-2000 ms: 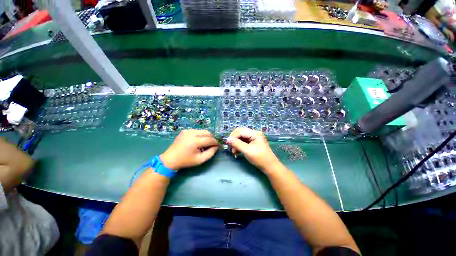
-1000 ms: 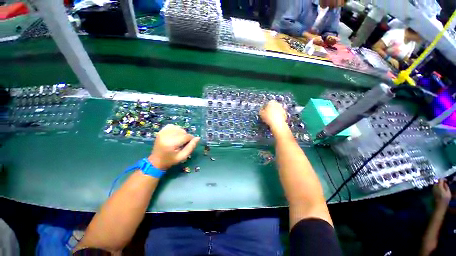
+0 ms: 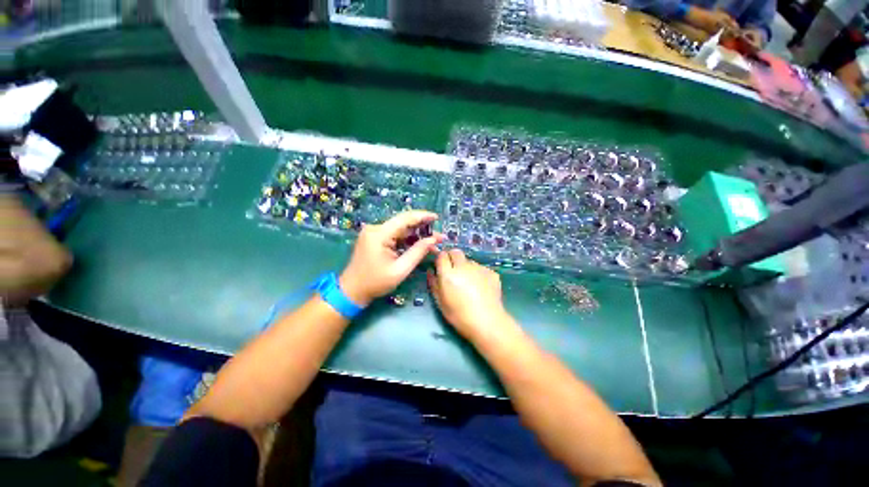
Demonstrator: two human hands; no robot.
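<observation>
My left hand (image 3: 389, 255), with a blue wrist strap (image 3: 339, 296), holds a small dark round part (image 3: 419, 231) between thumb and fingers. My right hand (image 3: 465, 290) is beside it with fingers curled, its fingertips near the part; whether it holds anything is hidden. Small loose pieces (image 3: 397, 301) lie on the green bench below my left hand. The clear blister tray of round units (image 3: 562, 204) is beyond my right hand. The heaped parts tray (image 3: 310, 195), with black, yellow and silver pieces, is beyond my left hand.
Scattered tiny screws (image 3: 575, 297) lie right of my hands. A grey electric screwdriver (image 3: 791, 224) hangs at right before a green box (image 3: 722, 211). Stacked trays (image 3: 824, 352) are at far right. A grey post (image 3: 214, 76) stands at left. Another person's arm (image 3: 29, 249) shows at left.
My right hand was over the blister tray one second ago; it is now back beside my left hand. A dark part now shows in my left hand. The camera view has shifted.
</observation>
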